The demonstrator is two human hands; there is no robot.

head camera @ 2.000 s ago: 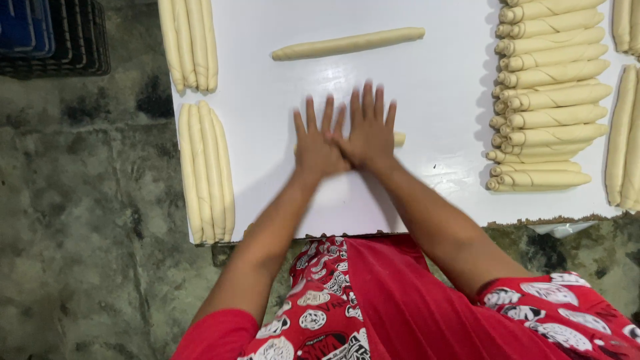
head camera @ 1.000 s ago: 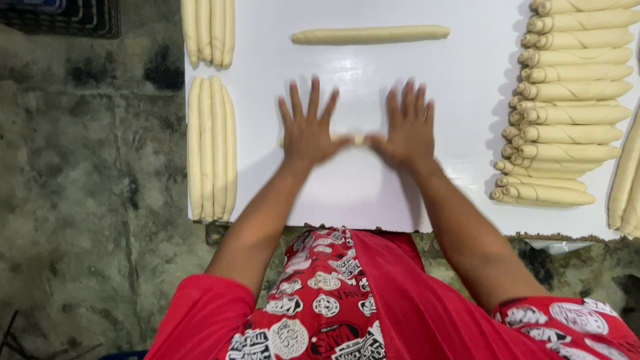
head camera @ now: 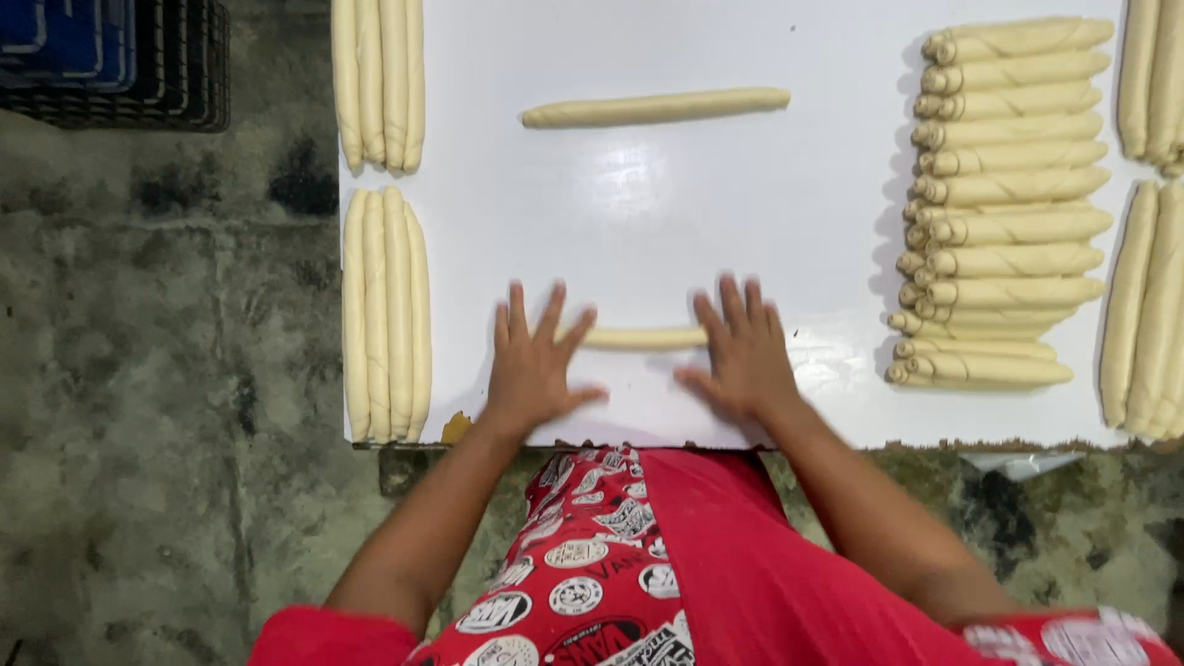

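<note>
A rope of pale dough point(head camera: 646, 339) lies crosswise near the front edge of a white tabletop point(head camera: 629, 222). Over its left end my left hand point(head camera: 536, 365) rests palm down with the fingers spread, and my right hand point(head camera: 745, 356) covers its right end the same way. Only the middle of the rope shows between the hands; both ends are hidden. Farther back, a longer dough rope point(head camera: 657, 108) lies alone, slightly tilted.
Rolled dough pieces point(head camera: 1013, 227) are stacked in a long pile at the right. Long dough ropes stand side by side in groups along the left edge point(head camera: 387, 314) and far right point(head camera: 1142, 305). Blue and black crates point(head camera: 185, 65) are on the floor at upper left.
My hands were together over the dough two seconds ago, then moved apart. They are now nearer the table's front edge, and more of the dough rope shows between them.
</note>
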